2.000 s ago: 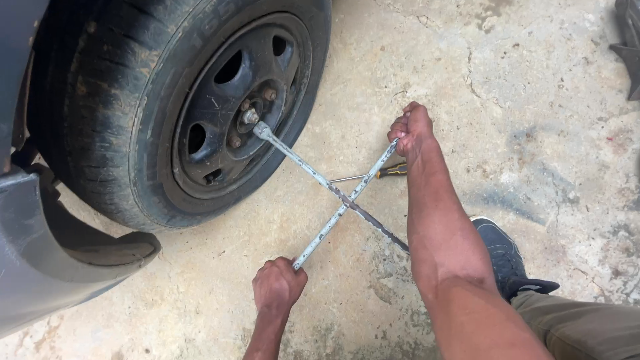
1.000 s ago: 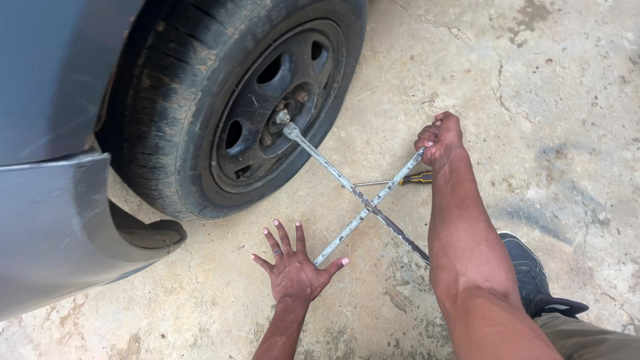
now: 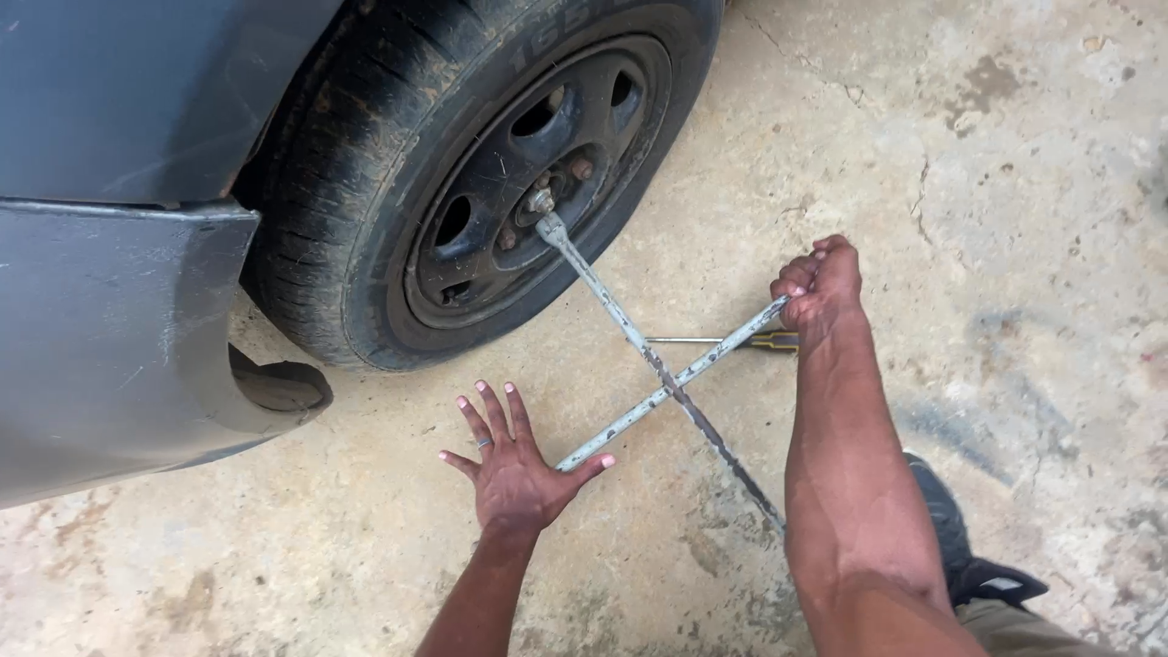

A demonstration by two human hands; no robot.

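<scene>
A four-way lug wrench (image 3: 623,321) with worn pale paint stretches from the hub of a car wheel (image 3: 507,151); its socket end meets the wheel at a lug nut. My right hand (image 3: 821,281) is closed around the upper right arm of the wrench. Beside the lower left arm, my left hand (image 3: 522,474) has its fingers spread, the wrench end lying by its thumb; whether the palm touches it is hard to tell. My right forearm hides the tip of the fourth arm. The black steel rim shows rusty lug nuts (image 3: 581,168).
A screwdriver (image 3: 684,340) with a black and yellow handle lies on the concrete floor (image 3: 949,274) behind the wrench. The grey car body (image 3: 109,338) fills the left side. A dark shoe (image 3: 940,511) stands at the lower right.
My left hand was closed on the wrench's lower left arm two seconds ago and has since opened, fingers spread. My right hand has kept its hold. The view has shifted somewhat.
</scene>
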